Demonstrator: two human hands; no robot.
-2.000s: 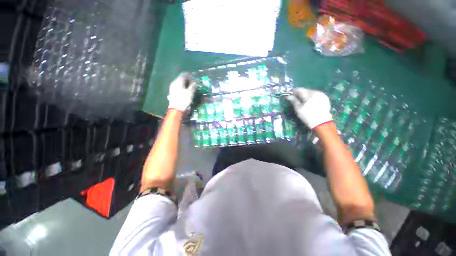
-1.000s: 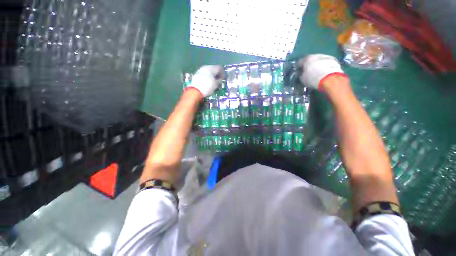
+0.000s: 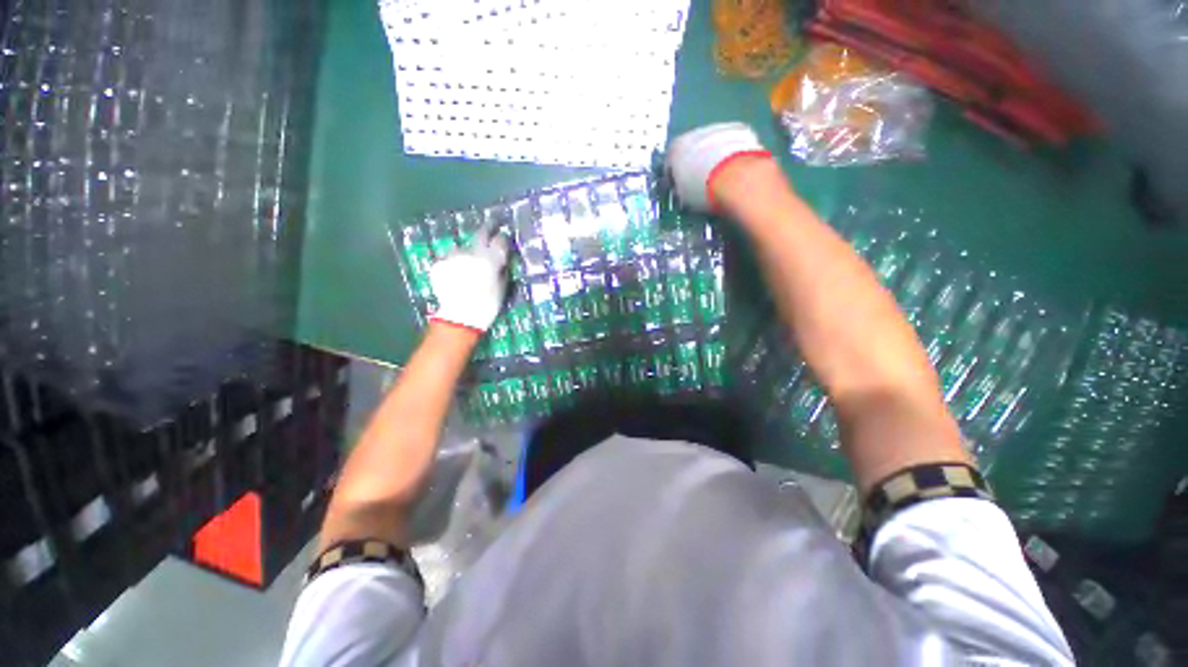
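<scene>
A clear blister tray (image 3: pixel 602 297) with rows of green circuit boards lies on the green mat in front of me. My left hand (image 3: pixel 473 278), in a white knit glove, is over the tray's left part, fingers pointing up and inward; whether it grips anything cannot be told. My right hand (image 3: pixel 710 163), gloved with a red cuff edge, is at the tray's upper right corner. Its fingertips are dark and blurred against the tray edge, so its hold cannot be told.
White sheets with small dark marks (image 3: pixel 534 81) lie behind the tray. A clear bag with orange contents (image 3: pixel 853 115) and a red pile (image 3: pixel 958 65) are at back right. More filled trays (image 3: pixel 958 326) lie at right. A tall clear tray stack (image 3: pixel 143 183) stands at left, above black crates.
My left hand has moved down and inward from the tray's upper left, over its boards. My right hand stays by the upper right corner. The view has shifted, and the tray looks more tilted.
</scene>
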